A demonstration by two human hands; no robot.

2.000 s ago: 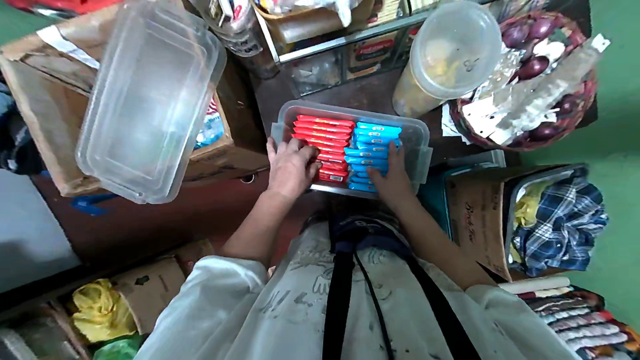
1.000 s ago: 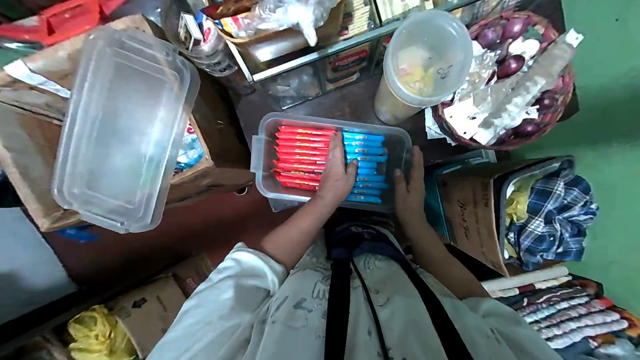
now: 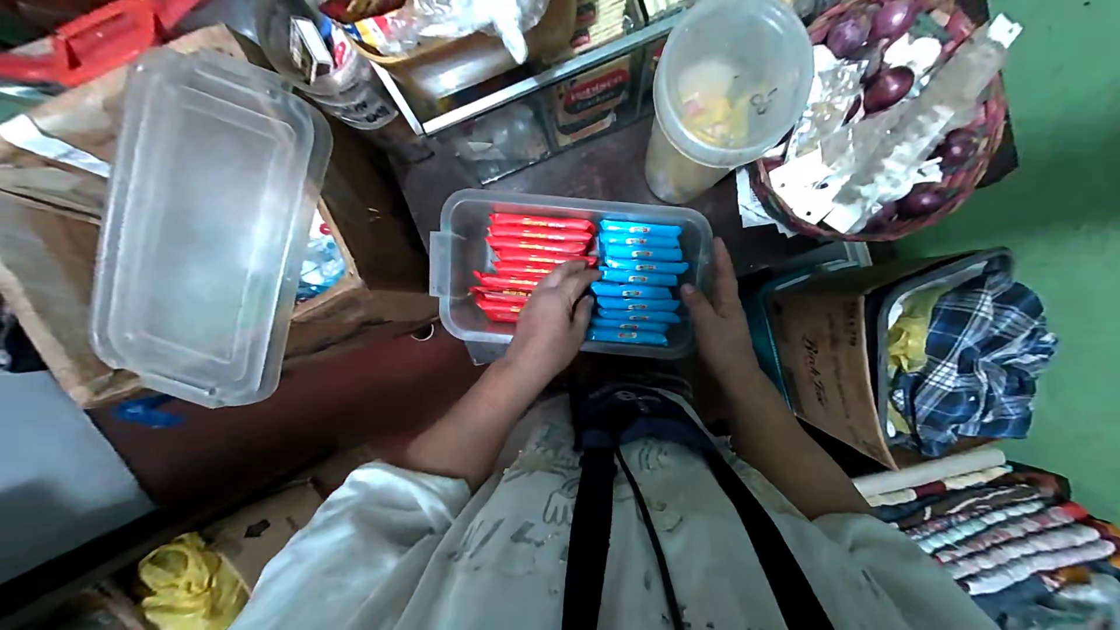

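A clear plastic box (image 3: pixel 573 206) in front of me holds a column of red snack packets (image 3: pixel 541 236) on its left and a column of blue snack packets (image 3: pixel 641 267) on its right. My left hand (image 3: pixel 553 315) reaches over the near wall, its fingers resting on the lower red packets beside the blue ones; whether it grips one cannot be told. My right hand (image 3: pixel 722 319) lies along the outside of the box's right wall, with its thumb at the rim near the blue packets.
A clear plastic lid (image 3: pixel 206 227) lies on an open cardboard box (image 3: pixel 350 236) at left. Behind stand a glass case (image 3: pixel 542 105) and a lidded plastic tub (image 3: pixel 731 87). At right are a woven basket (image 3: pixel 993 149) of red onions and a carton (image 3: pixel 827 350) with plaid cloth.
My left hand moved right across the packets, then back a little toward the red column. My right hand has gone from the blue packets to the box's right side.
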